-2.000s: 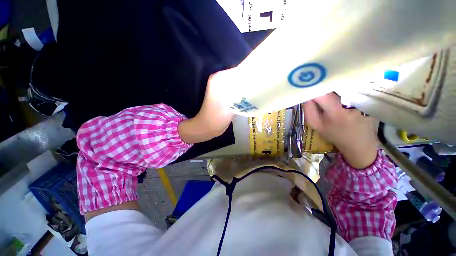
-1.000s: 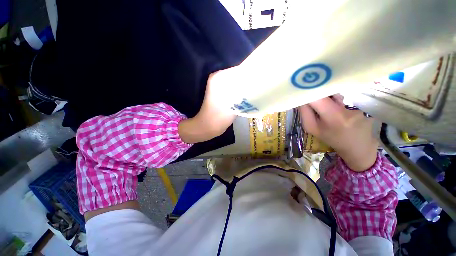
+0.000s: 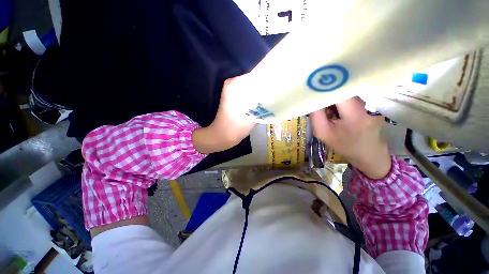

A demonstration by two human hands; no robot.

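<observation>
A large dark garment panel [image 3: 145, 59] lies at the left and reaches under the cream-white sewing machine head [image 3: 375, 48]. My left hand [image 3: 228, 120] lies on the panel's right part, its fingers hidden behind the machine head. My right hand [image 3: 351, 131] is right of the yellow marked tape [image 3: 287, 144], with fingers bent, beside the shiny metal plate [image 3: 317, 152]. A small dark spot shows at its fingers, too unclear to name. The needle and presser foot are hidden by the machine head, so what the fingers hold cannot be seen.
A blue crate [image 3: 61, 200] with scraps stands at lower left. A grey bar [image 3: 450, 184] runs down at the right, with a clear bottle [image 3: 460, 223] beyond it. Part of the yellow scissors handle [image 3: 438, 144] shows under the machine head. White threads hang at far left.
My right hand has moved a little left, closer to the yellow tape and over the metal plate's upper end. My left hand and the panel look unchanged.
</observation>
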